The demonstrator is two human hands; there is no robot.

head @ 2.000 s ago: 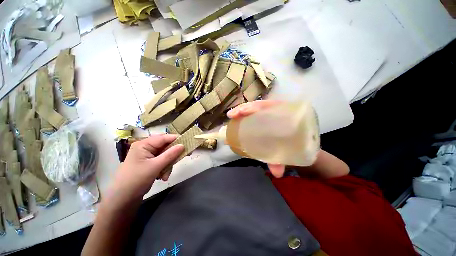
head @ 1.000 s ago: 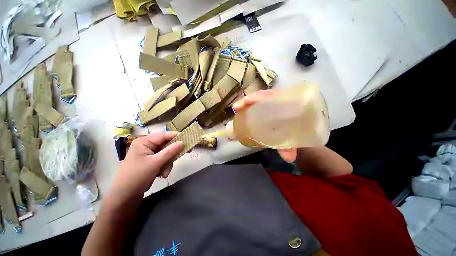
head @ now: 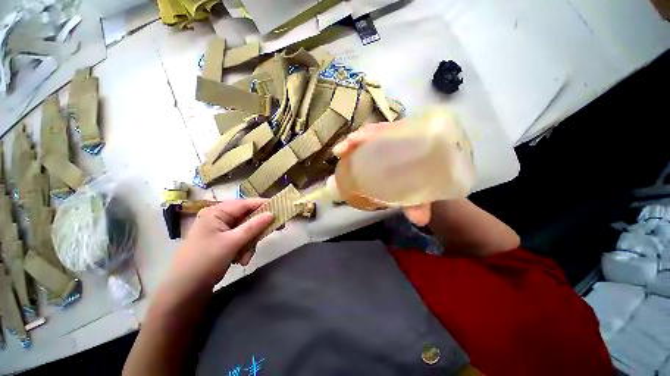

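My left hand [head: 224,233] pinches a khaki ribbed strap tab [head: 281,208] between thumb and fingers, its free end pointing up and right. My right hand [head: 419,211] is wrapped around the glue bottle [head: 408,163], mostly hidden behind it. The bottle is tilted with its nozzle pointing left, the tip at the tab's free end. Amber glue shows low in the bottle. Whether the tip touches the tab is too blurred to tell. A loose heap of strap tabs [head: 268,169] with blue-and-white ends lies just beyond my hands.
A hammer [head: 173,219] lies partly behind my left hand. A bagged roll [head: 92,233] and overlapping rows of tabs [head: 55,139] lie at left. A black lump [head: 447,76] sits on the whitish board [head: 485,139]. Yellow material [head: 184,10] and cut sheets are at the far edge.
The bottle has moved slightly up, then a little left, and its nozzle tip stays near the tab's end. My left hand keeps its hold. The table view has shifted slightly left.
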